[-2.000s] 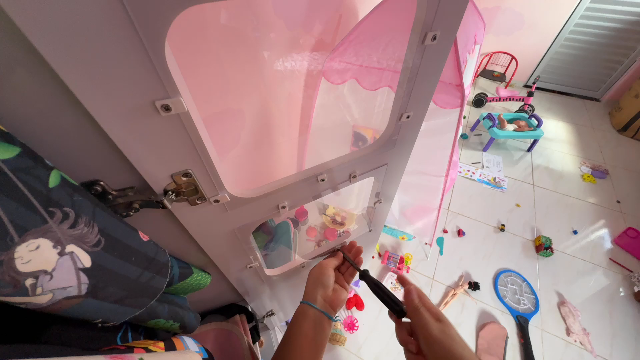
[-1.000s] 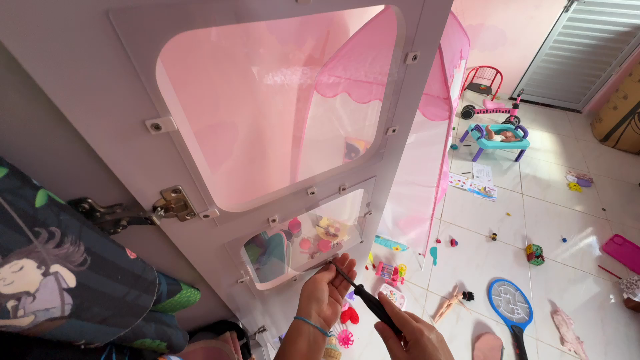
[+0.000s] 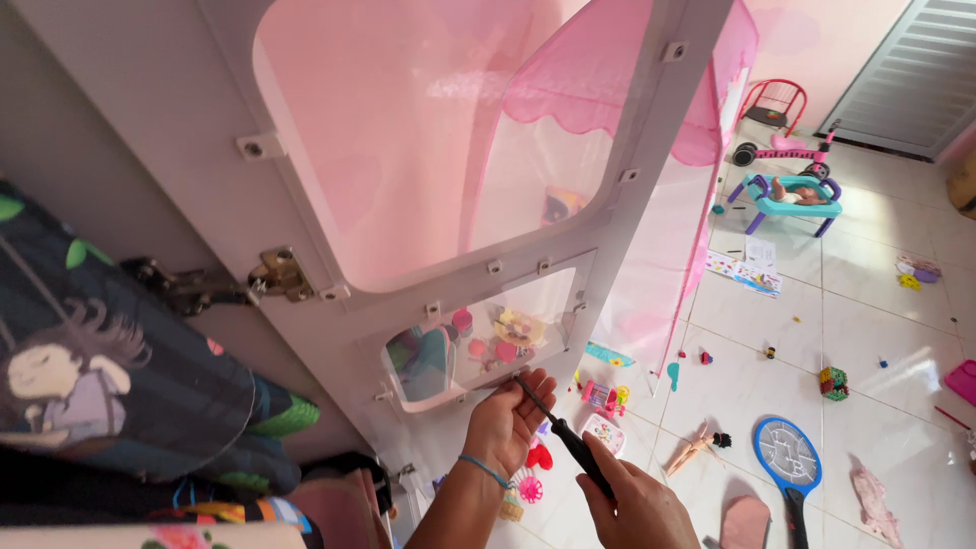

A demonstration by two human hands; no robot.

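Note:
My right hand (image 3: 637,499) grips the black handle of a screwdriver (image 3: 573,446) at the bottom centre. Its shaft slants up and left, and its tip is at the lower edge of a small clear window panel (image 3: 488,335) in a white cabinet door (image 3: 366,328). My left hand (image 3: 511,419), palm up with fingers curled, is around the shaft near the tip; whether it holds the shaft or a small part cannot be told. Small white clips with screws (image 3: 496,267) line both windows. A metal hinge (image 3: 280,276) joins the door at the left.
Patterned dark fabric (image 3: 130,366) hangs at the left. Beyond the door stands a pink play tent (image 3: 656,213). On the tiled floor lie a blue racket (image 3: 789,457), a doll (image 3: 690,450), a toy block cube (image 3: 834,383) and other toys, with a scooter (image 3: 785,155) farther back.
Both hands stay near the small window's lower edge with the screwdriver. The door and room have shifted slightly in view.

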